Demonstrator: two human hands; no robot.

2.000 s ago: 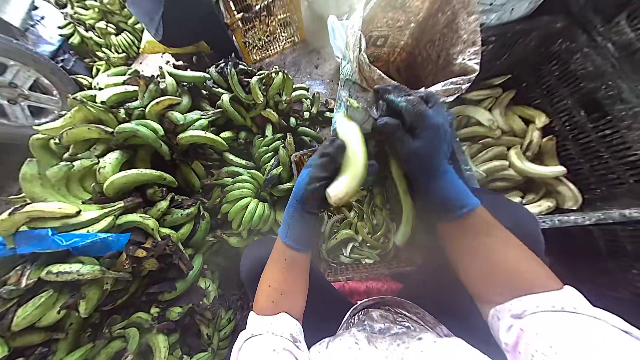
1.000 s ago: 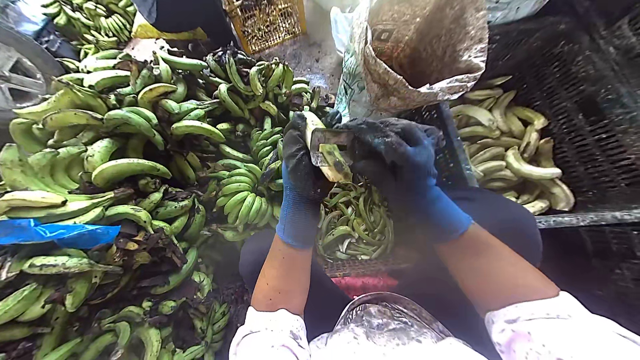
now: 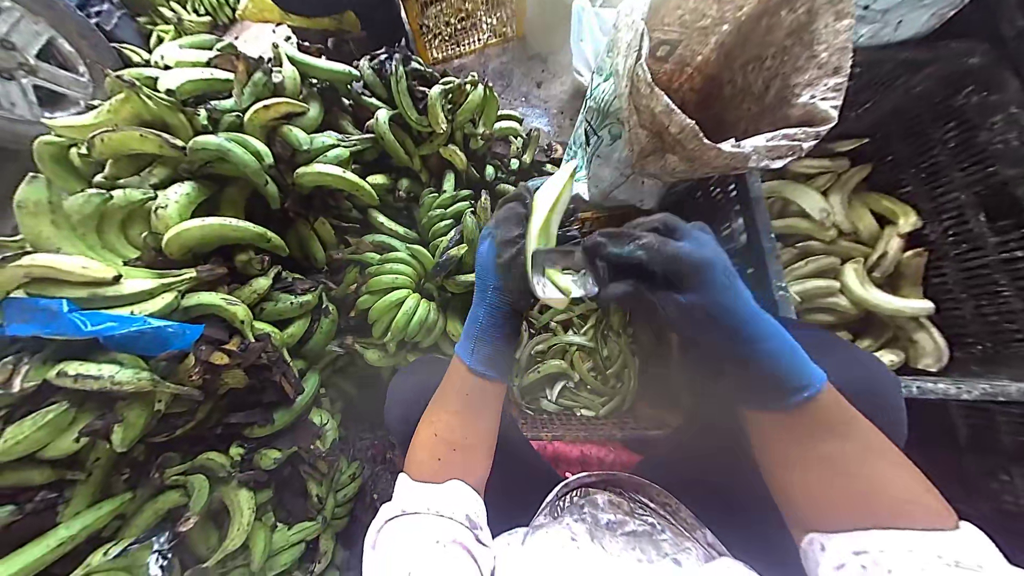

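My left hand (image 3: pixel 506 264), in a dark-palmed blue work glove, holds a partly peeled green plantain (image 3: pixel 549 212) pointing upward. In the same kind of glove, my right hand (image 3: pixel 668 272) grips a peeler or small blade (image 3: pixel 568 272) with a wide, shiny metal part, held against the plantain's lower part. Its handle is hidden in my fingers. Below both hands lie green peel strips (image 3: pixel 576 364) in a basket between my knees. Peeled plantains (image 3: pixel 860 248) lie in a black plastic crate to the right.
Unpeeled green plantains (image 3: pixel 224 232) are heaped on the left, with a blue plastic piece (image 3: pixel 100 324) on them. An open woven sack (image 3: pixel 680 136) stands ahead, near a yellow crate (image 3: pixel 464 28). The black crate's rim (image 3: pixel 960 390) is at right; a wheel (image 3: pixel 48 64) is at upper left.
The long strip of peel that hung from my right hand two seconds ago is gone from it. The metal blade, hidden then, now shows against the plantain, which my left hand still holds.
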